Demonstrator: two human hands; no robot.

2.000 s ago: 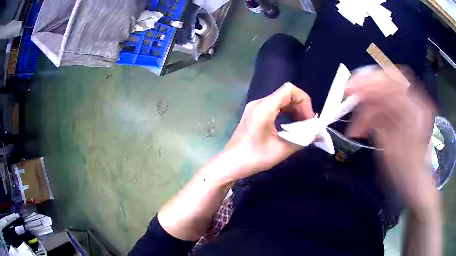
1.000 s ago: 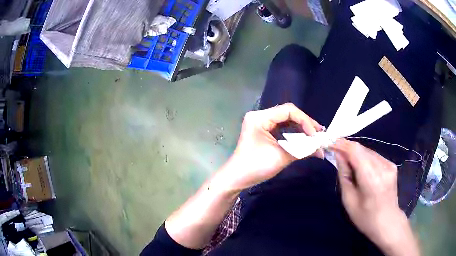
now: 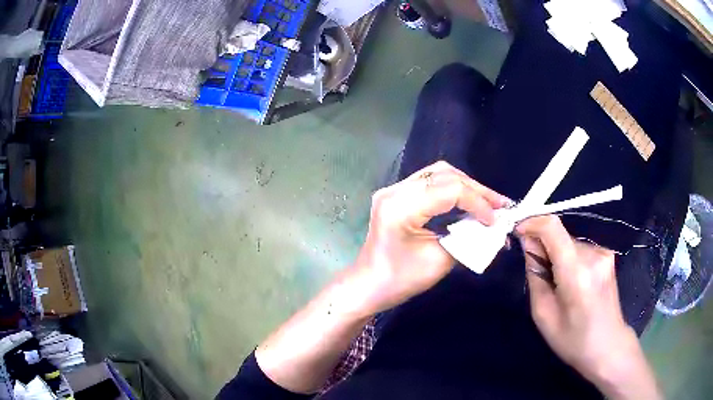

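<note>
A white joined fabric piece has its strips meeting at a pinched centre, with two strips spreading up and to the right. My left hand pinches it at the centre from the left. My right hand has its fingertips at the centre from the right, with a small dark tool, perhaps snips, tucked in the palm. A pale thread loops over the dark lap to the right. The needle cannot be made out; the right fingertips may hide it.
A tan ruler and a pile of white pieces lie on the dark surface beyond my hands. A round scrap bin is at right. A grey fabric bin and blue crate are at upper left.
My right hand has come back from a blurred swing at upper right to the piece's centre. The white piece has turned in my left fingers. The ruler is uncovered.
</note>
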